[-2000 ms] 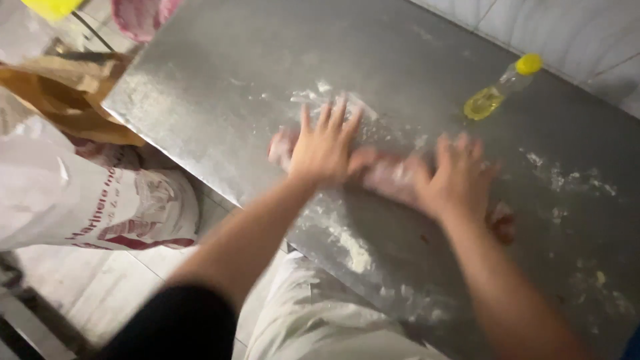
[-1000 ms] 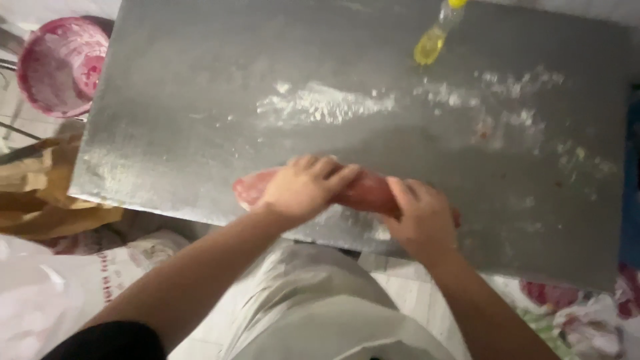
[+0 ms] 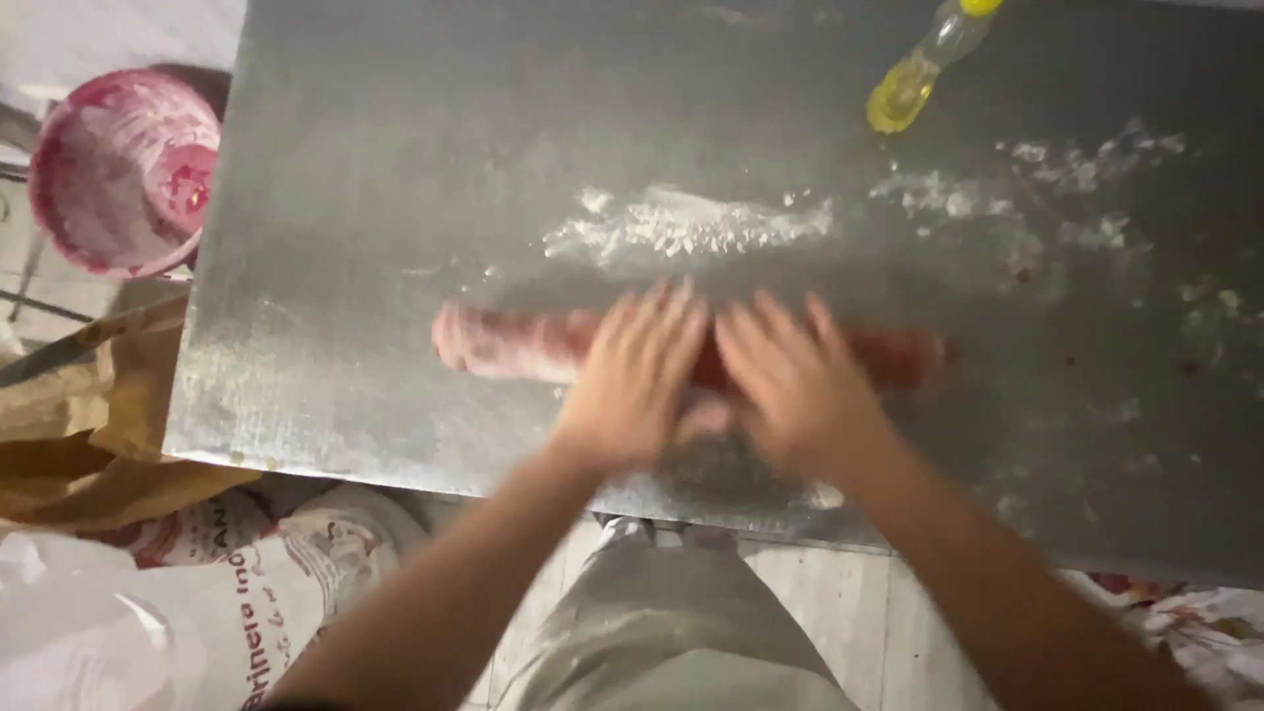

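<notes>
A long reddish roll of dough [image 3: 513, 344], dusted white at its left part, lies crosswise on the grey metal table [image 3: 375, 158]. My left hand [image 3: 637, 380] rests palm down over its middle, fingers pointing away from me. Just to the right, my right hand [image 3: 800, 385] lies flat on the roll too, its fingers slightly spread and blurred. Both ends of the roll stick out past the hands. White flour [image 3: 691, 222] is scattered on the metal beyond the roll, with more [image 3: 948, 197] farther right.
A clear bottle with yellow liquid [image 3: 899, 97] and a yellow cap lies at the far side. Left of the table are a pink plastic tub [image 3: 109, 188], a torn brown paper bag [image 3: 118, 464] and a white printed sack [image 3: 178, 612]. The table's near edge runs close to my legs.
The hands have come closer together over the middle of the roll, and the roll now lies farther from the near edge than one second ago. The roll looks longer. The view has shifted.
</notes>
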